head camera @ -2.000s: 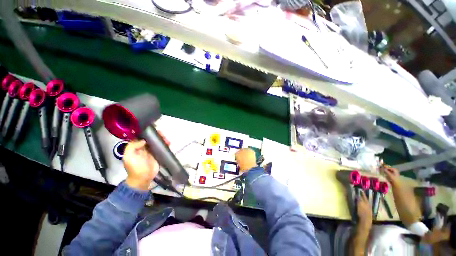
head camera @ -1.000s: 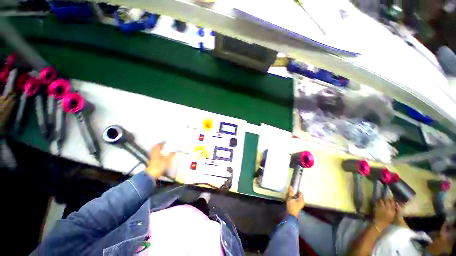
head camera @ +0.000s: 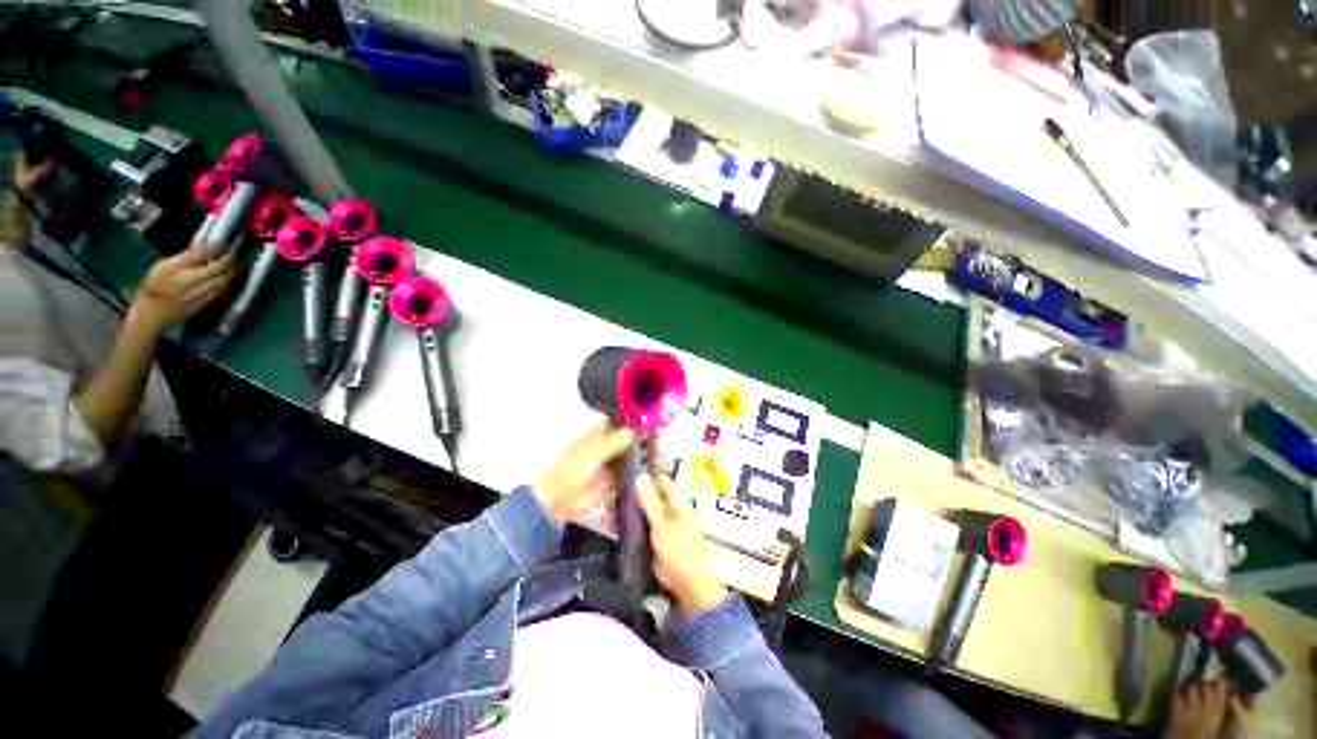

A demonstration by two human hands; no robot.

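A grey hair dryer with a magenta head ring (head camera: 653,391) is upright in front of me, its ring facing up towards the camera. My left hand (head camera: 585,469) is closed around the upper handle from the left. My right hand (head camera: 676,537) holds the same handle from the right, a little lower. The dryer's head partly covers the left side of the white test panel (head camera: 744,459), which has yellow round buttons, small red switches and two dark-framed displays. The lower end of the handle lies against my jacket, and its cord cannot be made out.
Several dryers (head camera: 436,378) lie at the left, where another person's hand (head camera: 185,282) holds one. A white boxed instrument (head camera: 907,563) stands right of the panel, with a dryer (head camera: 965,599) beside it. More dryers and another person's hands are at far right. A shelf (head camera: 809,130) runs above.
My right hand has come back from the dryer at the right, which now lies beside the box. Both hands now hold the dryer over the panel. The view has shifted left.
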